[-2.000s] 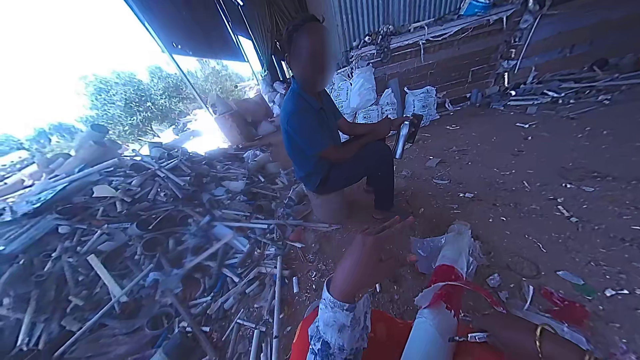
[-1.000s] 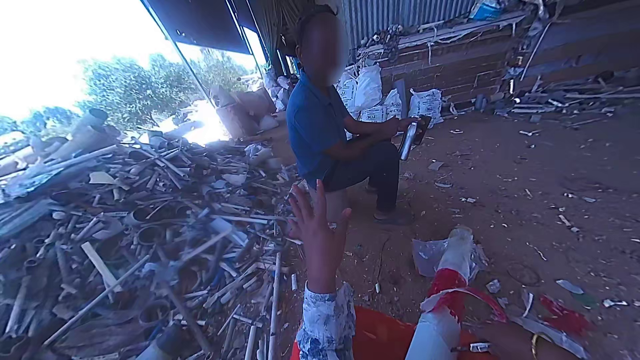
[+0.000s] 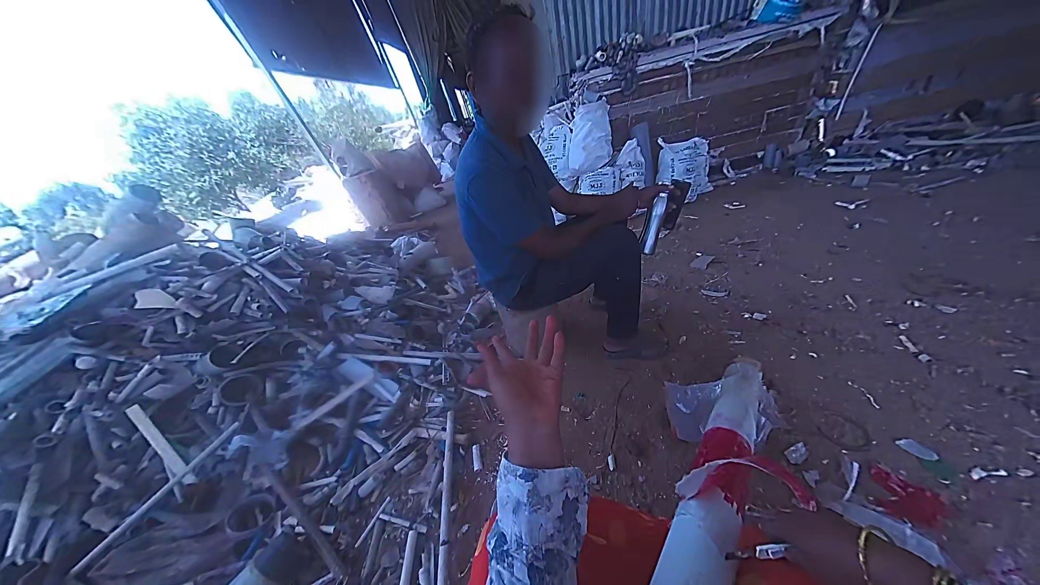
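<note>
My left hand [image 3: 528,386] is raised in front of me with fingers spread, holding nothing. A white plastic pipe [image 3: 697,532] lies over the orange cloth [image 3: 621,540] at my lap, its far end towards the ground. Red and clear plastic film [image 3: 723,455] is wrapped around it. At the lower right, beside the pipe, my right hand [image 3: 800,536] is low and blurred, with a small pale-and-dark tool [image 3: 768,552] at its fingers. Whether the hand grips this tool is unclear. A gold bangle [image 3: 865,551] is on the right wrist.
A heap of plastic pipe scraps [image 3: 268,390] fills the left. Ahead, a person in a blue shirt [image 3: 500,207] sits holding a silvery cylindrical object [image 3: 655,223]. White printed sacks [image 3: 597,154] stand behind, by a brick wall [image 3: 731,114]. Plastic bits litter the dirt floor [image 3: 821,301].
My left hand has risen from beside the pipe, turned upright and spread its fingers. The seated person's head has turned somewhat.
</note>
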